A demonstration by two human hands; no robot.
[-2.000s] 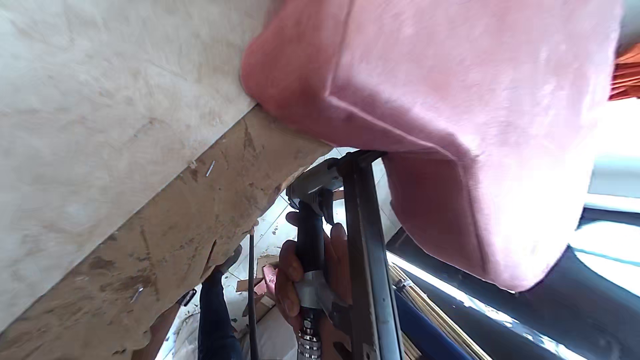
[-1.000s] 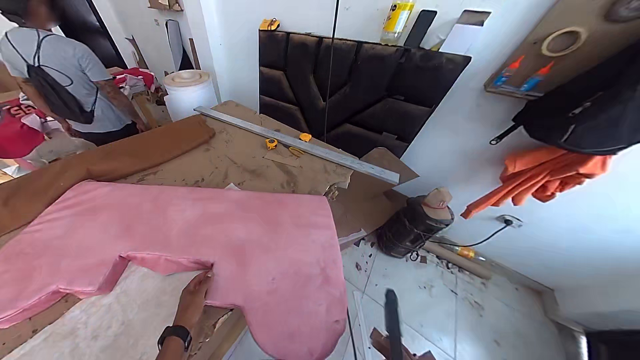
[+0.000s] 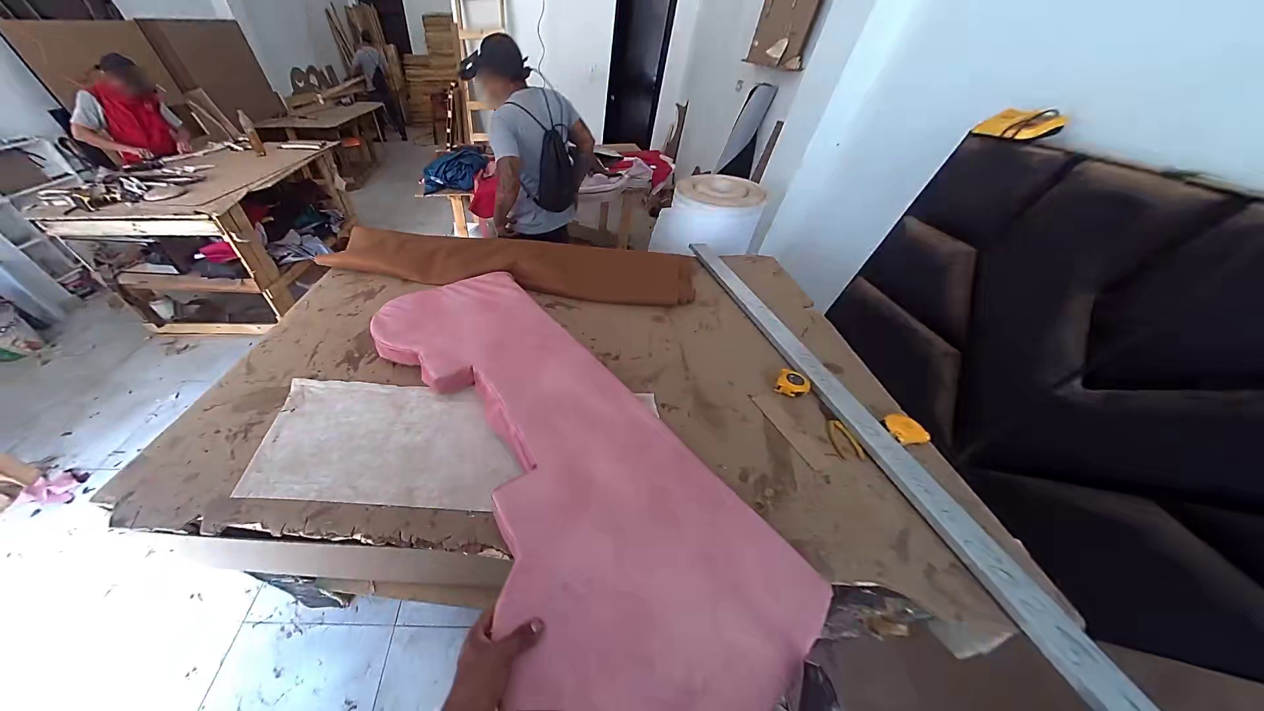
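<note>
A pink upholstered panel (image 3: 632,494) with a notched left edge and a rounded far end lies face up across the work table, its near end reaching past the table's front edge. At the bottom, my left hand (image 3: 489,657) grips the panel's left edge, thumb on top and fingers out of sight beneath. Under the panel's middle, a pale fabric sheet (image 3: 380,444) lies flat. Folded brown material (image 3: 513,267) rests at the far edge, close to the panel's rounded end. My right hand is not in view.
On the table's right are a long metal straightedge (image 3: 889,454), yellow tape measures (image 3: 792,382) and yellow-handled pliers (image 3: 845,439). A black padded panel (image 3: 1116,375) leans against the wall. Beyond stand a white roll (image 3: 711,202), a person with a backpack (image 3: 538,138) and another workbench (image 3: 197,193).
The pink panel has turned on the table and now reaches toward me. My left hand has moved to its near end. The staple gun held two seconds ago is out of view. The view has swung left.
</note>
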